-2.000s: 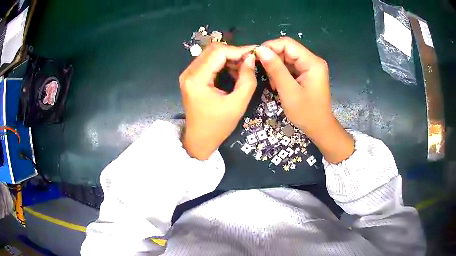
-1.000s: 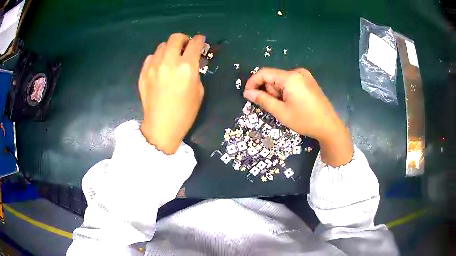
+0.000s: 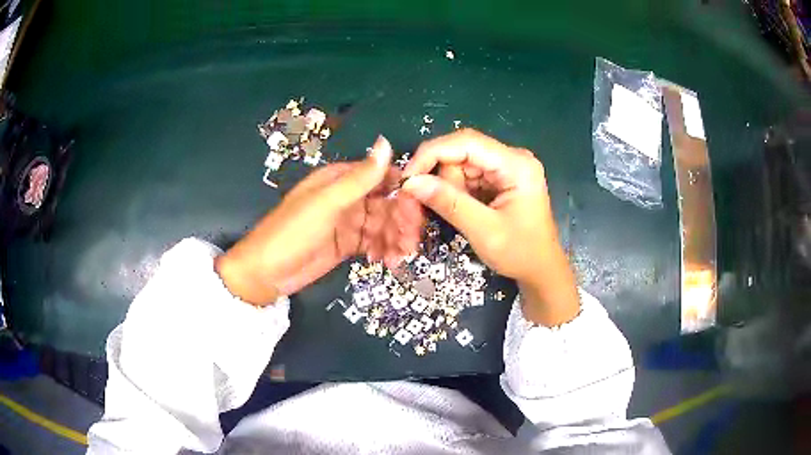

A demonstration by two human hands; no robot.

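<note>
The main pile of modules (image 3: 418, 298), with white squares with dark centres, lies on the dark green mat near my body. A second pile of parts (image 3: 294, 133), grey and pale, lies beyond my left hand. My left hand (image 3: 329, 222) is above the mat at the main pile's upper left, palm turned up, fingers blurred and apart; I see nothing held in it. My right hand (image 3: 485, 195) is beyond the main pile, thumb and forefinger pinched together beside the left fingers. A small dark piece seems to show at its fingertips, too small to name surely.
Small loose pieces (image 3: 427, 124) lie beyond my hands. A clear plastic bag with white label (image 3: 630, 133) and a long brown-gold strip (image 3: 696, 213) lie at the right. A black cooling fan (image 3: 37, 185) is at the left edge.
My left hand has left the second pile, moved right and turned palm up beside my right hand. The right hand stays pinched. The whole view has shifted, so the mat's things appear further left.
</note>
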